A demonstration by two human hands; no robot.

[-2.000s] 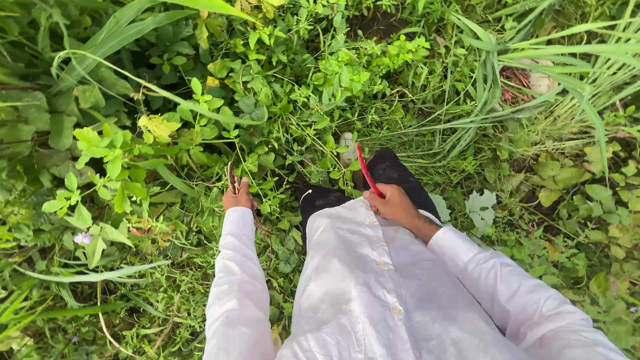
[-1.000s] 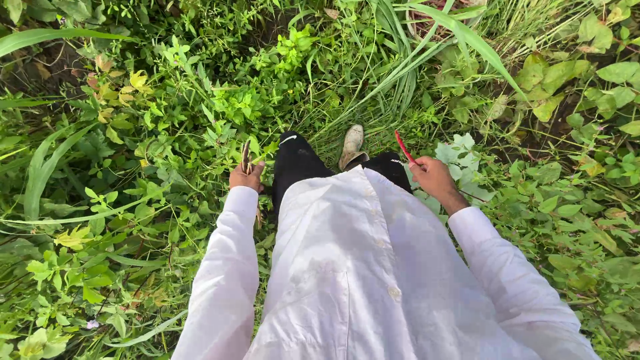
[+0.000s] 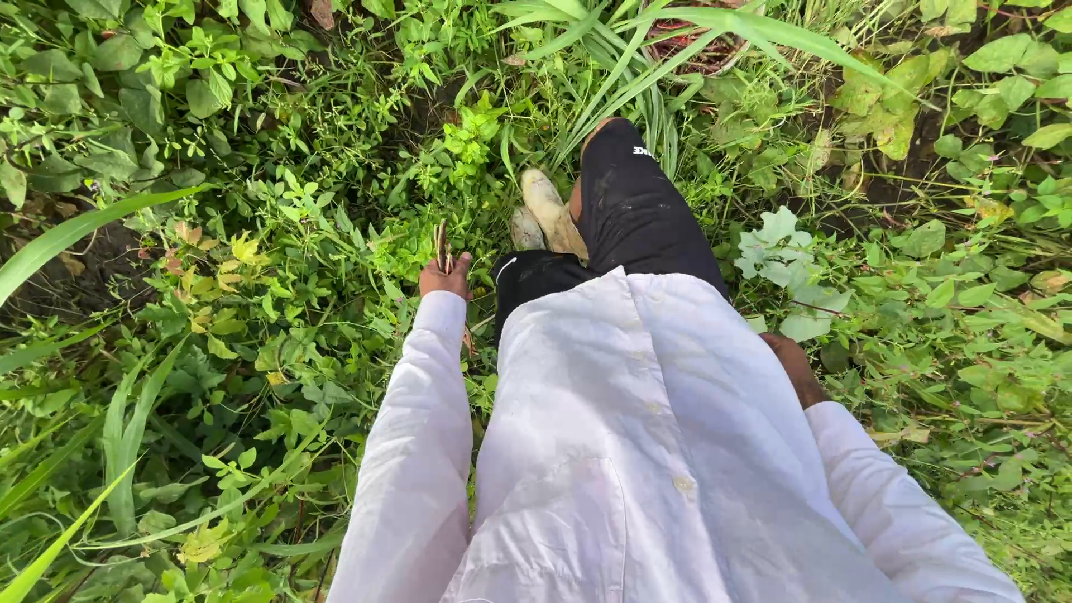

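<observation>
My left hand (image 3: 446, 278) is closed around several thin brown pods or sticks (image 3: 442, 245), whose ends stick up above the fingers, beside my left knee. My right hand (image 3: 785, 356) hangs at my right side, largely hidden behind the white shirt (image 3: 586, 377); its fingers and anything in them are out of sight. Black shorts (image 3: 641, 209) cover my thighs, and pale, soiled boots (image 3: 553, 213) show between the knees.
Dense low green plants surround me. Long grass blades (image 3: 653, 79) arch over the ground ahead. Behind them, at the top, lies a container or bundle of reddish stalks (image 3: 699, 46). A pale-leaved plant (image 3: 779, 251) grows at my right; bare soil (image 3: 100, 268) shows at the left.
My right hand, earlier out in front with a red-handled or red tool, has moved back beside my body; the red thing is no longer visible. My right knee has come forward. The view has shifted.
</observation>
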